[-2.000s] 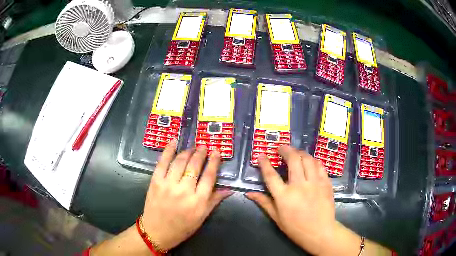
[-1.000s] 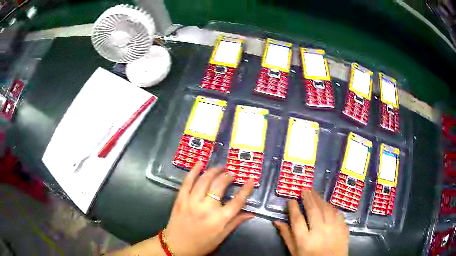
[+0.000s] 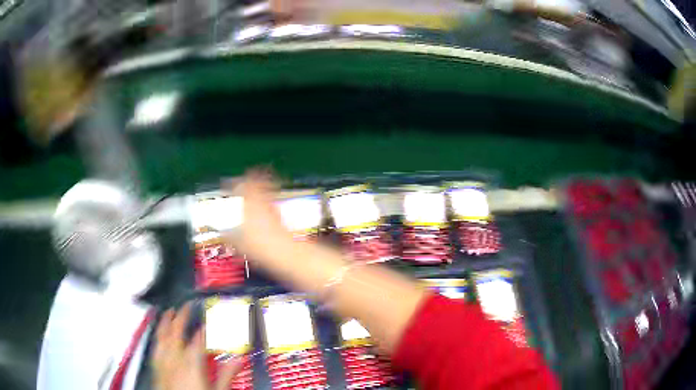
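Red keypad phones with yellow-edged, glowing screens lie face up in two rows in a clear tray (image 3: 262, 288). The picture is blurred. My right hand (image 3: 256, 202) reaches across the tray to the far left, over the gap between the first back-row phone (image 3: 219, 263) and the second (image 3: 301, 213). Its fingers are smeared, so its grip cannot be told. My right forearm and red sleeve cover parts of several phones. My left hand (image 3: 179, 350) is at the near left, fingers apart, beside the front-left phone (image 3: 228, 326), holding nothing visible.
A white fan (image 3: 91, 221) stands at the left behind white paper (image 3: 76, 335) with a red pen (image 3: 131, 350). A green belt (image 3: 381, 152) runs beyond the tray. A side tray of red phones (image 3: 626, 244) is at the right.
The view has tilted up, showing more belt. My right hand has left the front-row phones and stretched to the far left. My left hand has shifted to the tray's left side.
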